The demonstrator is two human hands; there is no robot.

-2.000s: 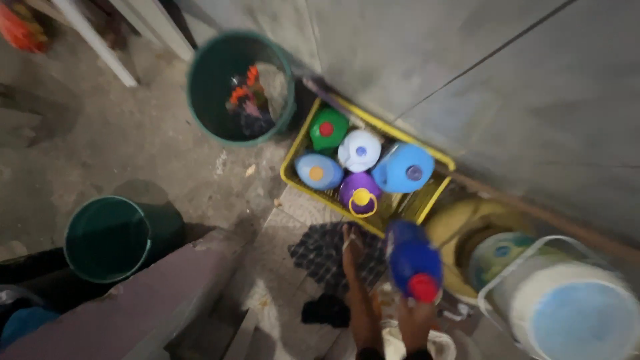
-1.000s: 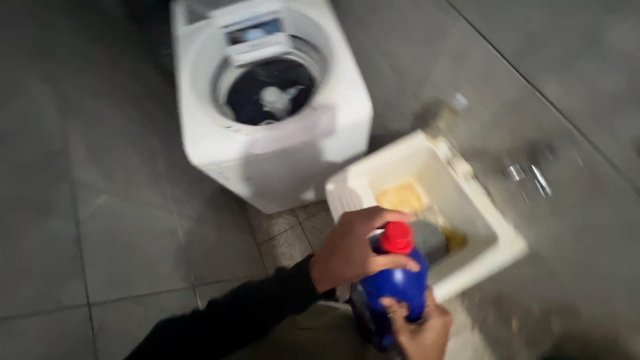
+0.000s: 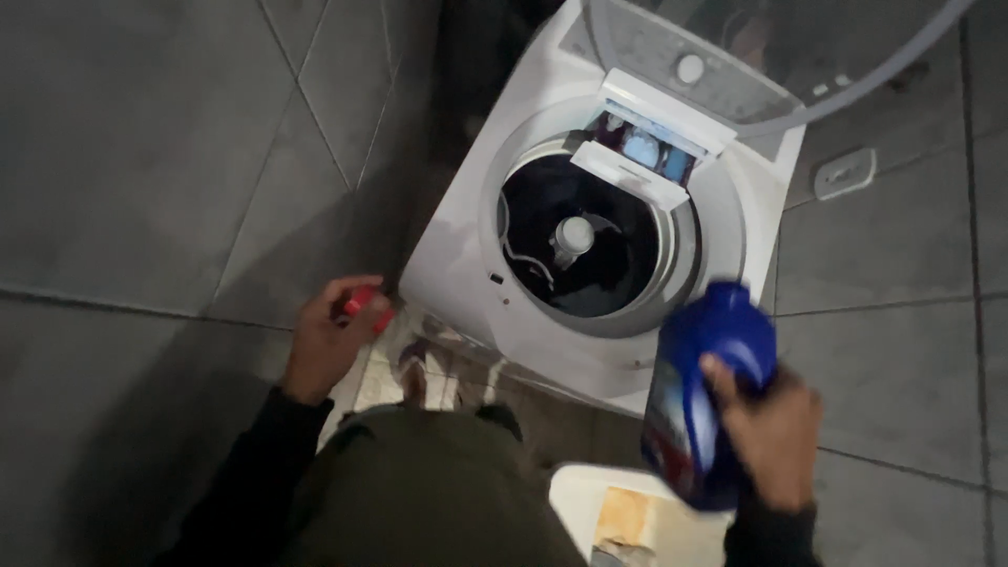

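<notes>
My left hand (image 3: 335,339) holds a red screw cap (image 3: 367,308) between thumb and fingers, just left of the white top-loading washing machine (image 3: 465,291). In my right hand (image 3: 768,433) is a blue plastic bottle (image 3: 709,394) with its cap off, tilted with its neck over the machine's front right rim. The drum (image 3: 579,236) stands uncovered, with dark contents and a white agitator top (image 3: 575,235) in its middle. A dispenser drawer (image 3: 646,153) with bluish compartments juts over the drum's back edge. Whether liquid is leaving the bottle cannot be seen.
A white laundry sink (image 3: 575,488) with a yellowish block in it is below, near my right arm. A grey hose (image 3: 874,79) arcs over the machine's back right. A white wall outlet (image 3: 845,174) is on the grey tiled wall.
The red cap, on the bottle one second ago, is now off in my left hand. The bottle has moved from by the sink to the machine's rim. The view has turned toward the machine.
</notes>
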